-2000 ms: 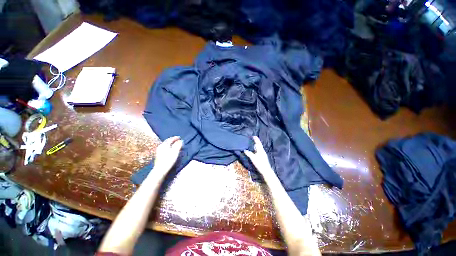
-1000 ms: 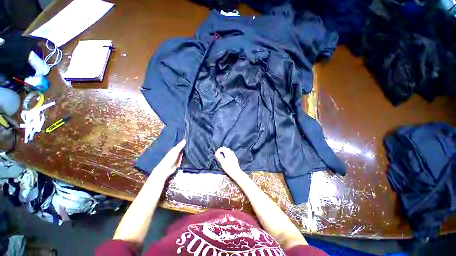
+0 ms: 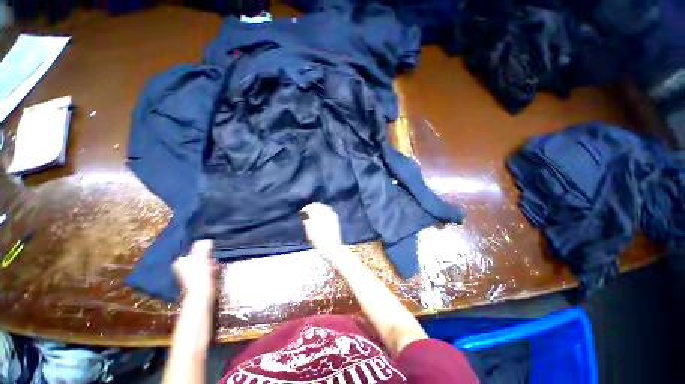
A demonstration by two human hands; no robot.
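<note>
A dark navy jacket (image 3: pixel 169 112) lies spread with its collar away from me and its shiny blackish lining (image 3: pixel 270 150) facing up. Its sleeves lie out at both sides. A white label (image 3: pixel 256 18) shows at the collar. My left hand (image 3: pixel 197 268) is closed on the near left corner of the hem, slightly blurred. My right hand (image 3: pixel 323 226) rests on the lining just above the hem, fingers curled; whether it pinches cloth cannot be told.
A folded jacket stack (image 3: pixel 593 176) sits at the right table edge, above an open blue bin (image 3: pixel 588 345). Dark garments (image 3: pixel 518 52) lie along the far edge. A pad (image 3: pixel 43 135), paper (image 3: pixel 28 64) and yellow-green tool (image 3: pixel 13 252) are at left on the brown table (image 3: pixel 466 90).
The jacket's folded-over panel has been opened, exposing the lining. My left hand has moved nearer me to the hem corner, my right hand rightward along the hem. The view has shifted right.
</note>
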